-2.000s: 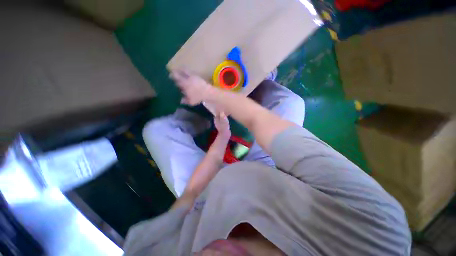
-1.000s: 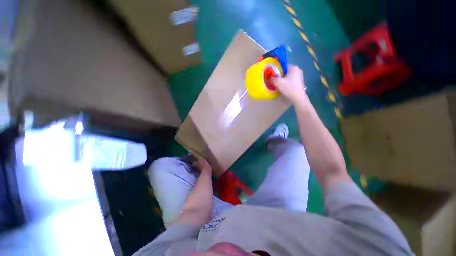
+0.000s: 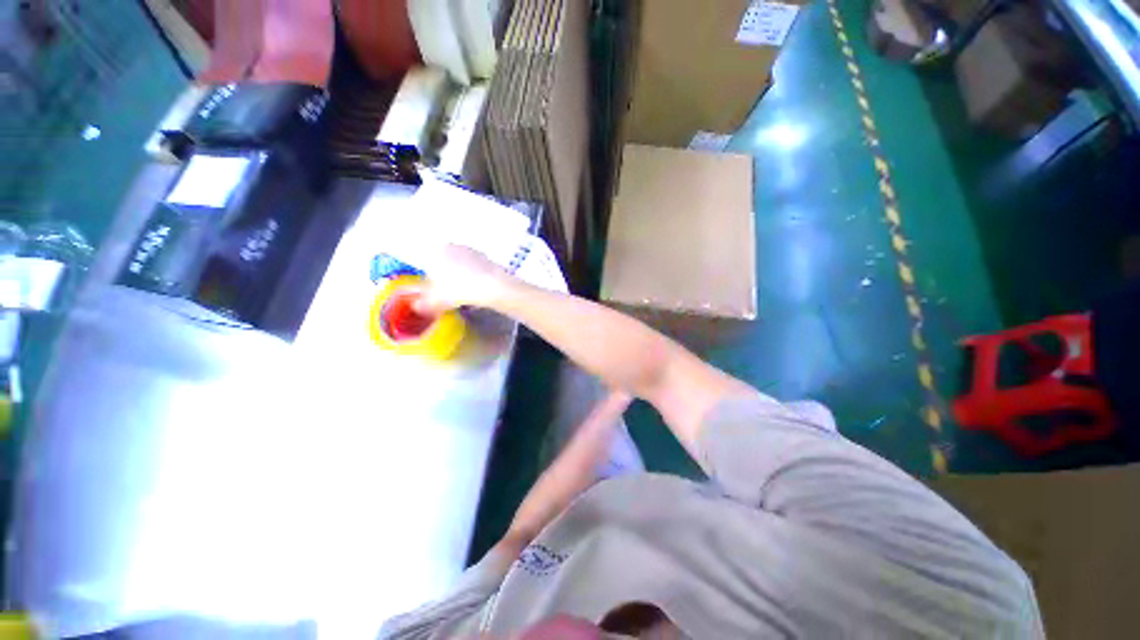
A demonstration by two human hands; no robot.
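My right hand (image 3: 460,280) is on the tape dispenser (image 3: 410,318), with its yellow roll and red core, at the right side of the shiny metal table (image 3: 313,500). The fingers reach the red core; a blue part shows beyond the roll. My left hand (image 3: 611,409) is low in front of my body, mostly hidden behind my right forearm, so its fingers cannot be made out. A closed brown carton (image 3: 681,231) stands on the green floor, right of the table, touched by neither hand.
Black shrink-wrapped boxes (image 3: 231,238) lie at the table's far left, below the red curtain flaps (image 3: 294,38). Flat carton blanks (image 3: 531,113) stand beside the table. A larger labelled carton (image 3: 694,75) is behind the closed one. A red stool (image 3: 1038,381) stands at the right.
The view has turned left onto the table. My right hand has carried the tape dispenser from the carton to the table. My left hand no longer holds the carton, which is off my knees.
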